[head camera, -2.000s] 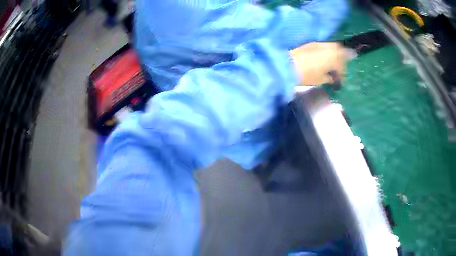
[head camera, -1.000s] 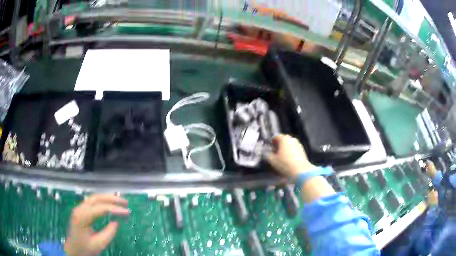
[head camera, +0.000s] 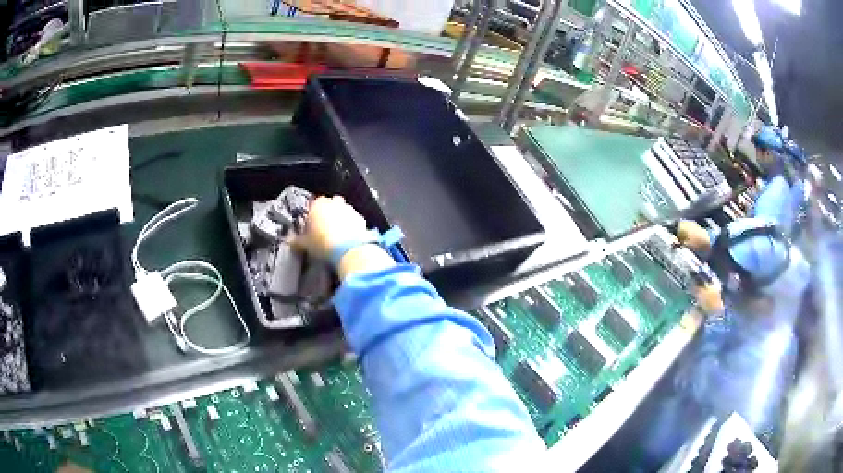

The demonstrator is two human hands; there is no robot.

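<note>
My right hand [head camera: 331, 224], with a blue wrist band, reaches over the right side of the small black bin [head camera: 235, 196]. Its fingertips are down among piled grey blocks [head camera: 285, 272]; whether they grip one is hidden. A small blurred skin-coloured patch at the bottom left edge looks like part of my left hand [head camera: 72, 467]; its fingers cannot be made out. Green circuit boards [head camera: 236, 427] lie along the line in front, with grey blocks standing on them.
A large empty black tote [head camera: 416, 171] stands right of the bin. White cord [head camera: 217, 305], black trays [head camera: 83, 305] and a paper sheet [head camera: 69, 175] are left. A metal rail [head camera: 176, 377] edges the boards. Another worker [head camera: 758, 305] handles boards at right.
The view has swung right, so the bin and tote sit further left. My right hand is further over the grey blocks. My left hand has nearly left the picture.
</note>
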